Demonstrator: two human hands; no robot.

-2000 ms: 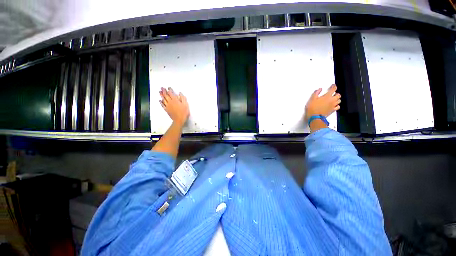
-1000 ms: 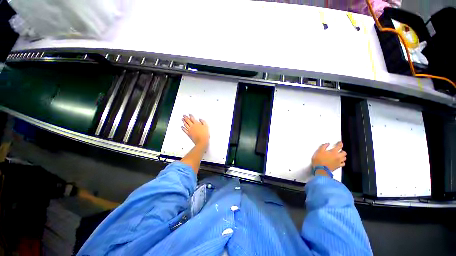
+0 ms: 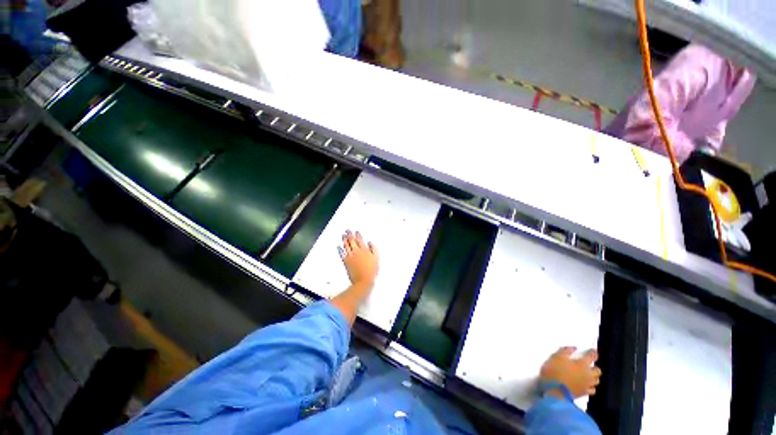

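Three flat equipment units with pale grey-white tops lie on the green conveyor line. My left hand rests flat, fingers spread, on the left unit. My right hand rests on the near right corner of the middle unit, fingers slightly apart, with a blue wristband at its wrist. The right unit lies beyond my right hand, untouched and cut off by the bottom edge. Small dark screws or holes dot the tops. Neither hand holds anything.
Green carrier boards lie on the line to the left, with a silver edge rail along my side. Behind is a long white bench with a plastic bag, small yellow-handled tools, a black tray and an orange cable. A person in pink stands beyond.
The view has tilted and swung left, showing more line and floor. Green boards now cover the place where the rollers showed. Both hands stay on the same two units.
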